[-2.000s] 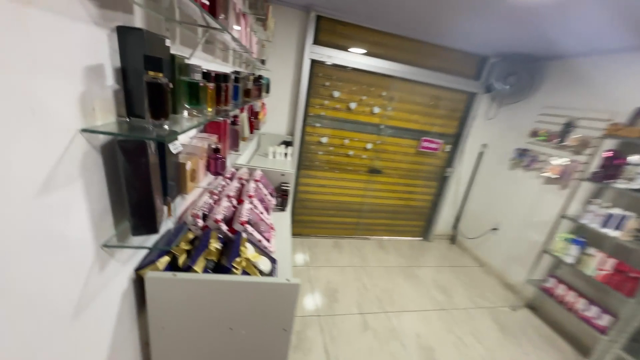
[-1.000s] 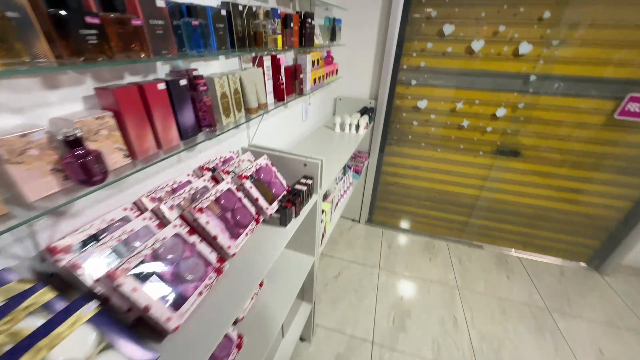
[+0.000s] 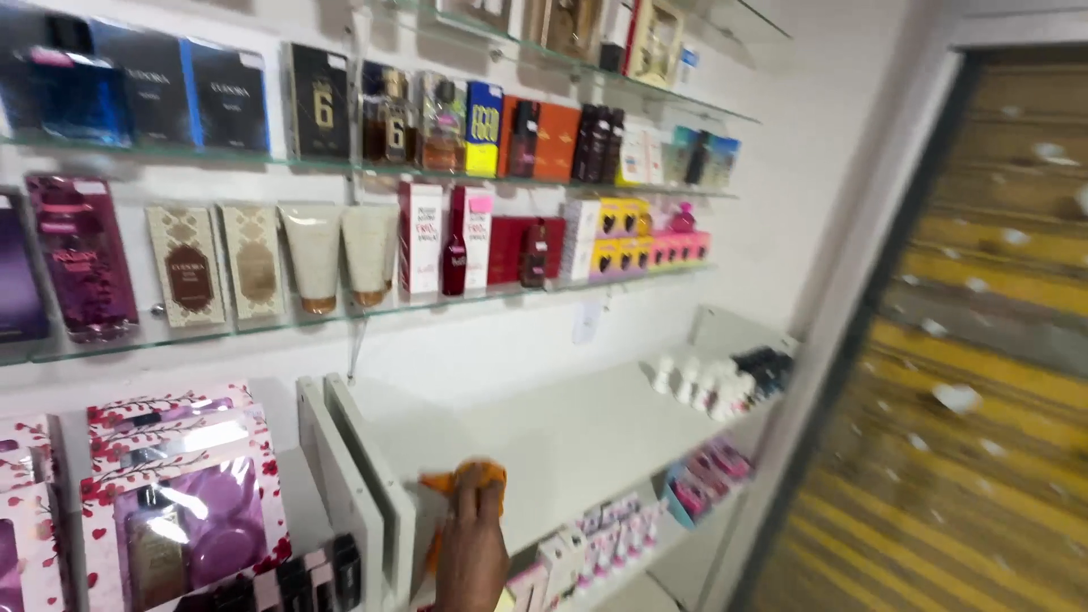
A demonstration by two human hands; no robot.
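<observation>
One hand shows, entering from the bottom centre; it looks like my right hand (image 3: 473,535), seen from the back. Its fingers are closed on an orange cloth (image 3: 484,473), which bunches over the fingertips and hangs down at the left. Hand and cloth are at the left end of a white shelf top (image 3: 527,425), beside an upright white panel (image 3: 365,484). Left of the panel stand gift boxes with a red floral pattern (image 3: 191,510), with small dark items in front. My left hand is out of view.
Glass shelves (image 3: 255,327) above hold perfume boxes (image 3: 229,93) and cream tubes (image 3: 312,255). Small white bottles (image 3: 701,382) stand at the shelf's far end. Below are small packages (image 3: 616,535) and a light-blue box (image 3: 680,497). A yellow slatted shutter (image 3: 943,382) is at right.
The view has moved closer to the white shelf beside the shutter. A hand with an orange cloth has come into view; neither earlier frame shows it.
</observation>
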